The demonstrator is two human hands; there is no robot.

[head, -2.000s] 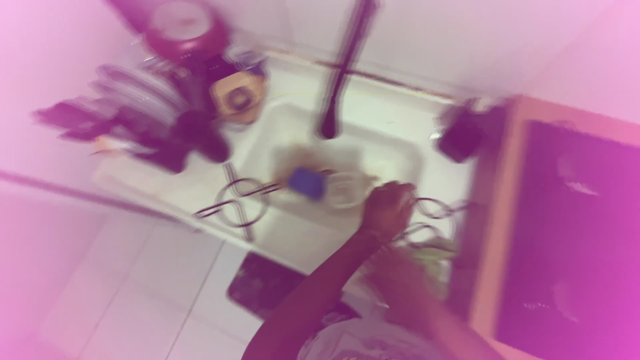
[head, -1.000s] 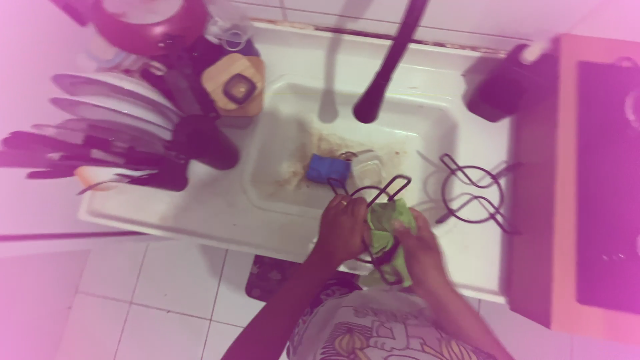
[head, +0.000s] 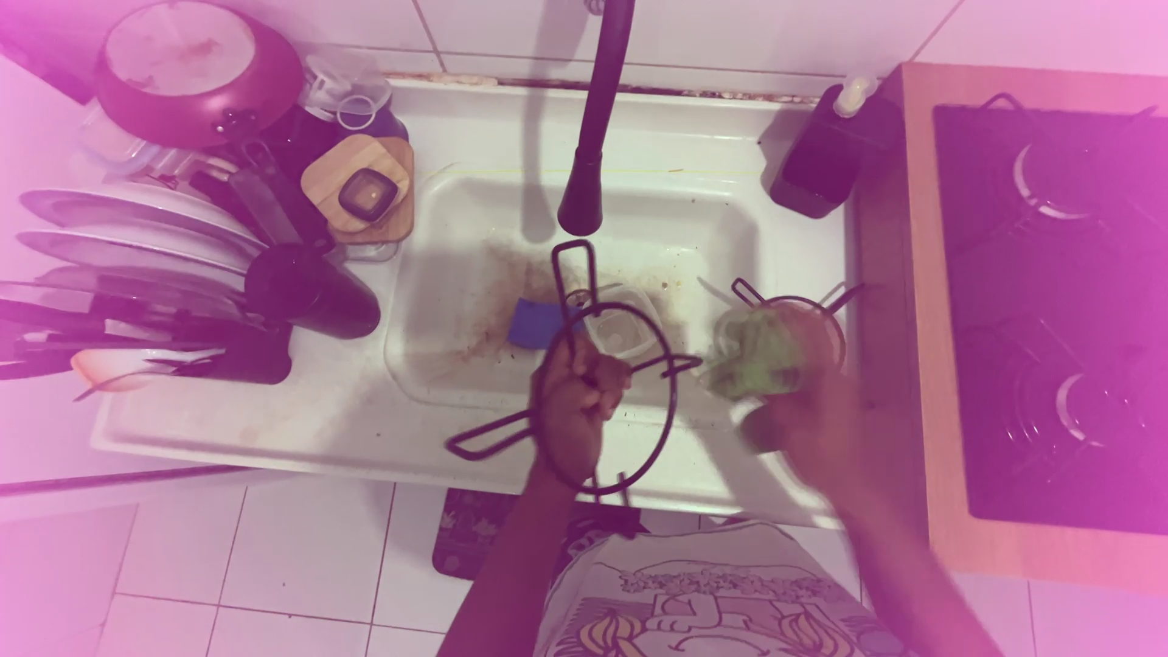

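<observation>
My left hand [head: 577, 401] grips a dark wire burner grate [head: 673, 401], a ring with looped arms, above the front of the white sink basin [head: 438, 365]. To the right, my right hand [head: 808, 411], blurred, holds a crumpled green cloth [head: 757, 351] over the sink's right ledge. A second burner grate [head: 746, 290] lies there, partly hidden behind the cloth and hand. Inside the basin are a blue sponge or cloth [head: 537, 323] and a clear plastic container [head: 625, 321], partly behind the held grate. Brown stains mark the basin floor.
A black faucet [head: 591, 173] hangs over the basin. Plates [head: 137, 214], a red pan [head: 187, 55], a black cup [head: 310, 290] and utensils crowd the left side. A dark soap dispenser [head: 821, 155] stands at the back right, beside the black cooktop [head: 1022, 319].
My hands have moved apart. The cloth, against the held grate one second ago, is now off to the right with my right hand, over the second grate.
</observation>
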